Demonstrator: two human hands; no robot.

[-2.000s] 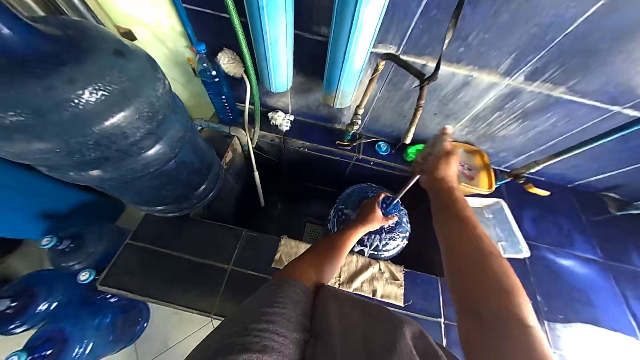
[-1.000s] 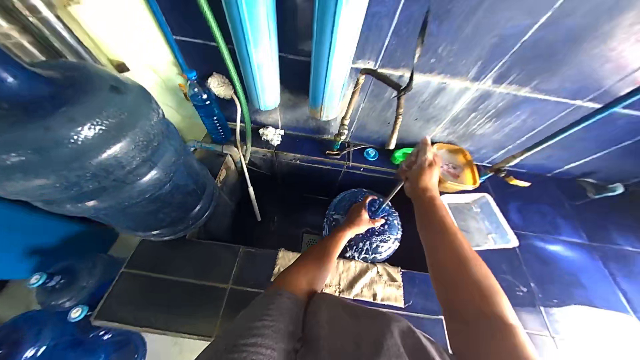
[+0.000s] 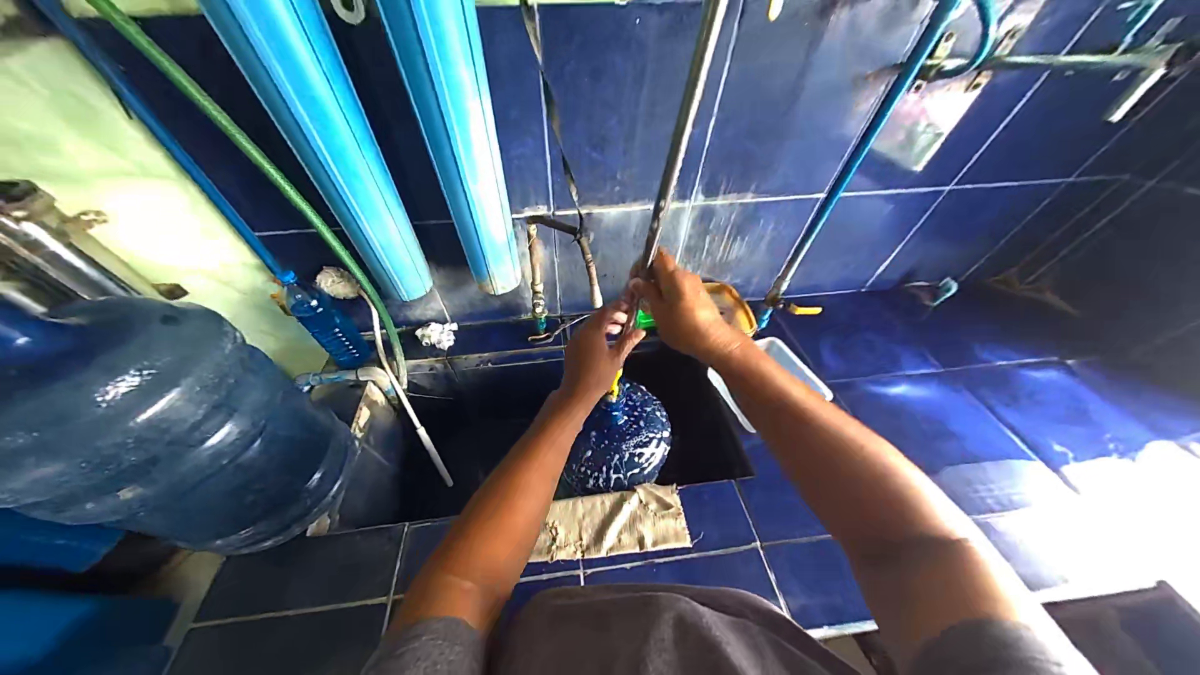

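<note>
A long metal rod slants up across the blue tiled wall. My right hand is closed around its lower part. Just left of and below it, my left hand is at the rod too, its thumb and fingers around the lower section. Under my hands a round blue plastic water bottle, streaked with white foam, stands in the dark tiled basin. Something yellow shows at the bottle's mouth, below my left hand; how far the rod's end goes in is hidden.
A folded beige cloth lies on the basin's front edge. Large blue water bottles stand at left, near a white-tipped hose. A yellow basin and a white tray sit at right. Two light-blue pipes hang against the wall.
My left hand has left the bottle's neck for the rod above it. Both hands are higher over the bottle, and a long stretch of rod now rises above them. The view has shifted upward.
</note>
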